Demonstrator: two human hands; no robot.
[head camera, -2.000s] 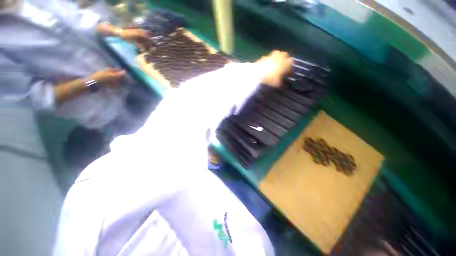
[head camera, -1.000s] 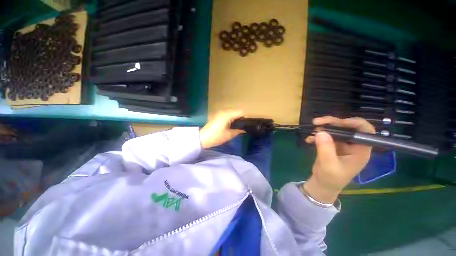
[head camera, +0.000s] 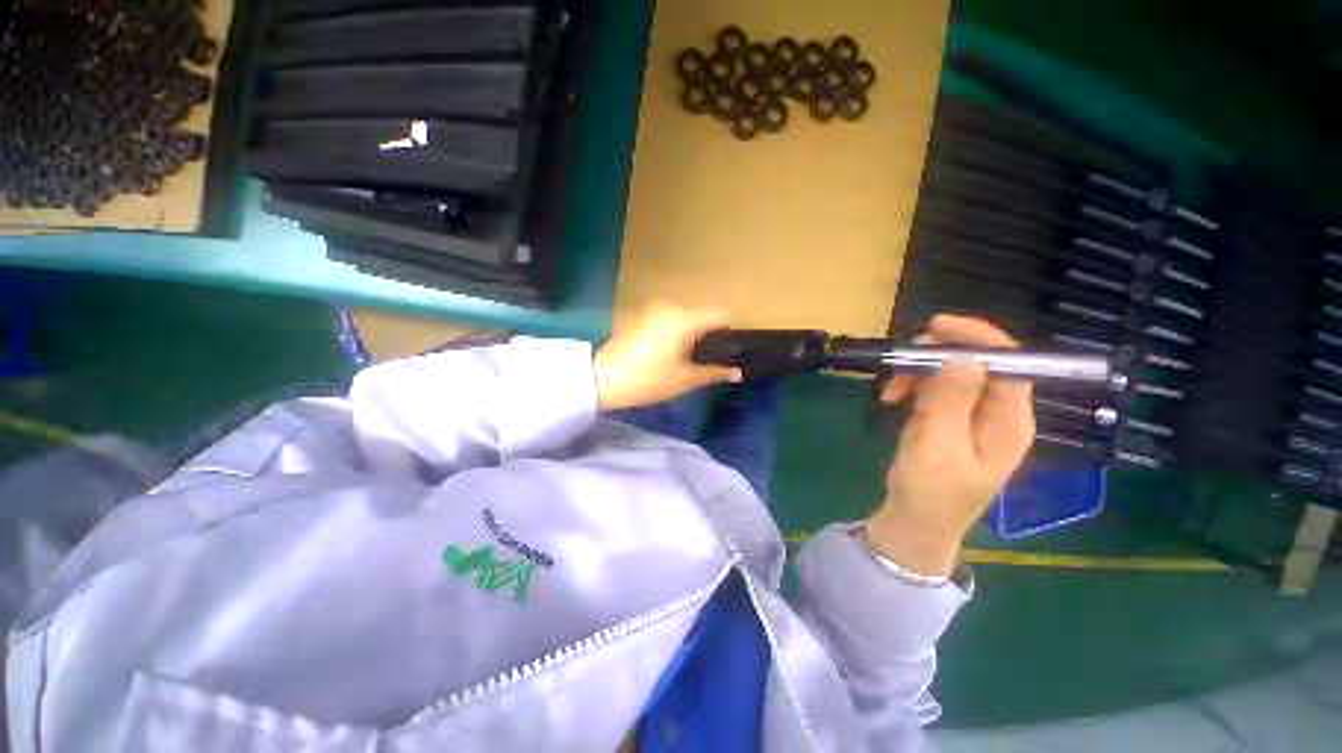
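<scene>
My left hand (head camera: 657, 355) is closed around the black body (head camera: 765, 350) of a tubular rod assembly, held level near the front edge of the tan board. My right hand (head camera: 960, 434) grips the silver tube (head camera: 1030, 363) in its fingertips. The tube is in line with the black body, with a narrower dark section between them. Several small dark rings (head camera: 755, 91) lie in a loose cluster on the tan board (head camera: 765, 221). Whether a ring is on the rod is unclear.
Stacked black trays (head camera: 386, 88) stand left of the board, with a small white tag on top. A tan board (head camera: 177, 209) crowded with rings is at far left. A slotted tray (head camera: 989, 191) with silver-ended rods lies to the right, above a blue basket (head camera: 1051, 505).
My right hand and the silver tube have moved left, closer to the black body. The thin rods seen between them are now covered. The rod assembly is more level.
</scene>
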